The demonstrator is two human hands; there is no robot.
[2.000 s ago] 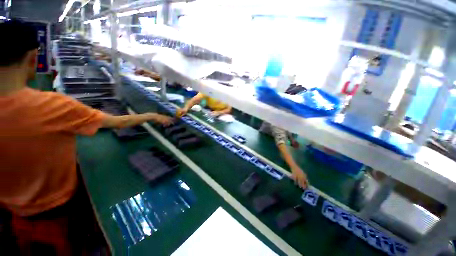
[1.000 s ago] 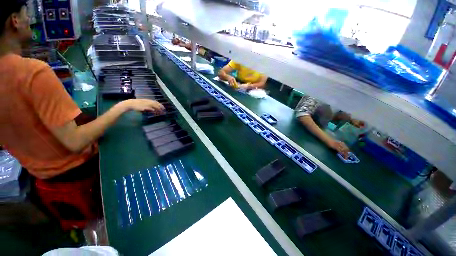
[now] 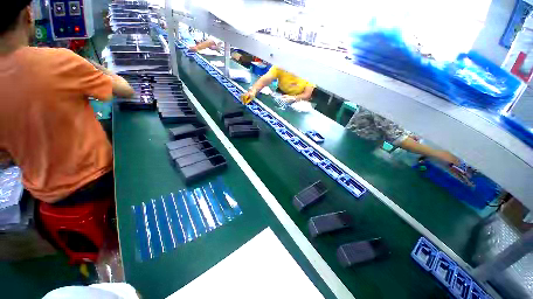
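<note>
Neither of my hands shows in the head view. Nearest in front are the white work sheet (image 3: 251, 271), cut off by the bottom edge, and the translucent dark-blue film strips (image 3: 184, 217) with pale parallel lines, lying left of it on the green bench. Black housings (image 3: 196, 156) lie side by side beyond the film. More black housings (image 3: 361, 251) lie apart on the dark green conveyor belt (image 3: 280, 187) to the right. Blue frames (image 3: 315, 156) line the belt's far side.
A person in orange stands at the left beside a red stool (image 3: 79, 230). Trays of dark parts (image 3: 137, 49) are stacked behind. A white overhead shelf (image 3: 350, 76) with blue plastic bags crosses the upper right. Workers' arms reach in across the belt. A white rounded object (image 3: 90, 291) shows at bottom left.
The view has swung left and steadied since the oldest frame. The orange-clad person's arm has drawn back from the housings to the trays. Another housing now lies behind the bench group. Across the belt, an arm has moved to the blue bin.
</note>
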